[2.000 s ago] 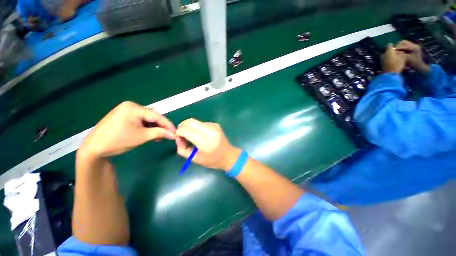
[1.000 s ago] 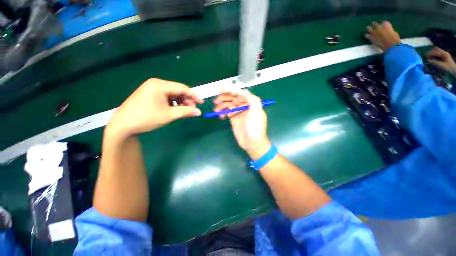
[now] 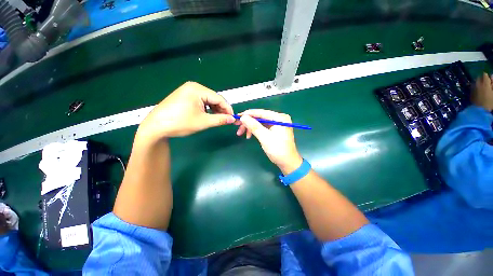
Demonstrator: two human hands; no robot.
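My right hand, with a blue wristband, holds a thin blue pen-like tool between thumb and fingers. The tool's tip points left and meets the fingertips of my left hand. My left fingers are pinched together; a small dark part shows between them, but most of what they hold is hidden. Both hands are above the green bench top, just in front of the white rail.
Beyond the white rail and upright post, small modules lie on the green conveyor, one at left. A black tray of modules and a neighbour's arm are at right. A black box with white paper is at left.
My right hand has turned from palm-up, bringing the blue tool's tip to my left fingertips. The view has shifted, so the scene sits further right. The neighbour's hand has left the conveyor.
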